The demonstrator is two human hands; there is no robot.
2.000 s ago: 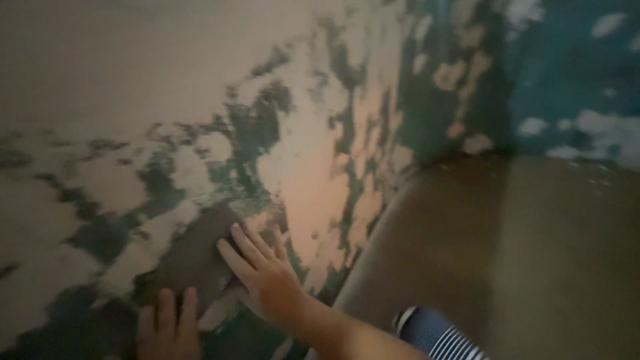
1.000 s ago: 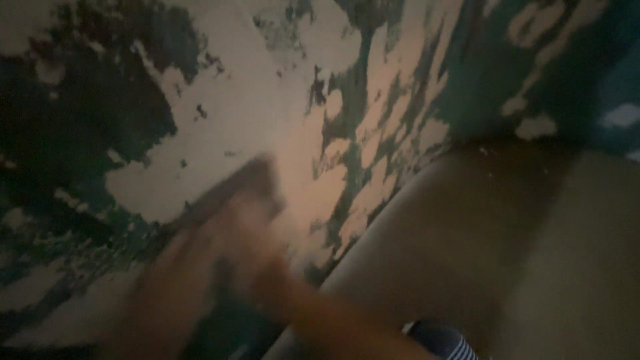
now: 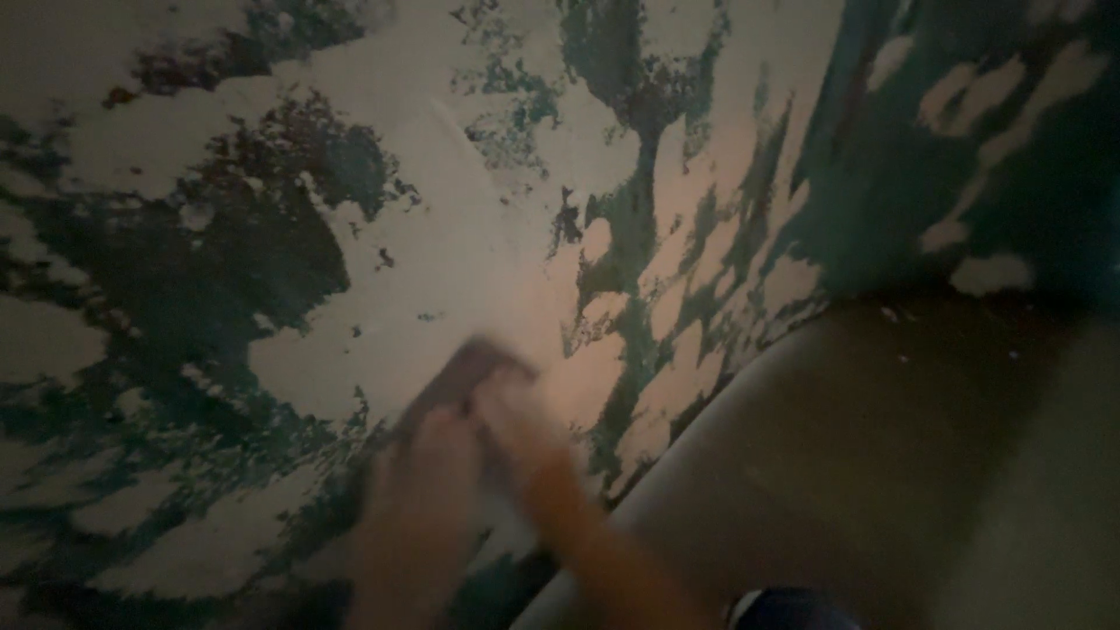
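Note:
A dark flat block or sheet [image 3: 472, 363], perhaps a sanding pad, lies against a wall [image 3: 437, 254] mottled in green, dark brown and pale patches. On its lower left part rests my left hand [image 3: 437, 455], blurred. My right hand [image 3: 516, 420] presses on its right part, close beside the left one. Both sets of fingers point up the wall. Blur hides the exact fingers and the lower side of the block.
Right of the hands the wall meets a brownish floor or ledge [image 3: 787, 455] along a slanting edge. Another green wall with pale patches [image 3: 989, 175] stands at the upper right. A dark rounded thing with a pale rim [image 3: 792, 610], perhaps footwear, shows at the bottom.
Two seconds ago the hands were spread apart on the block; now they are close together on it. The view has shifted.

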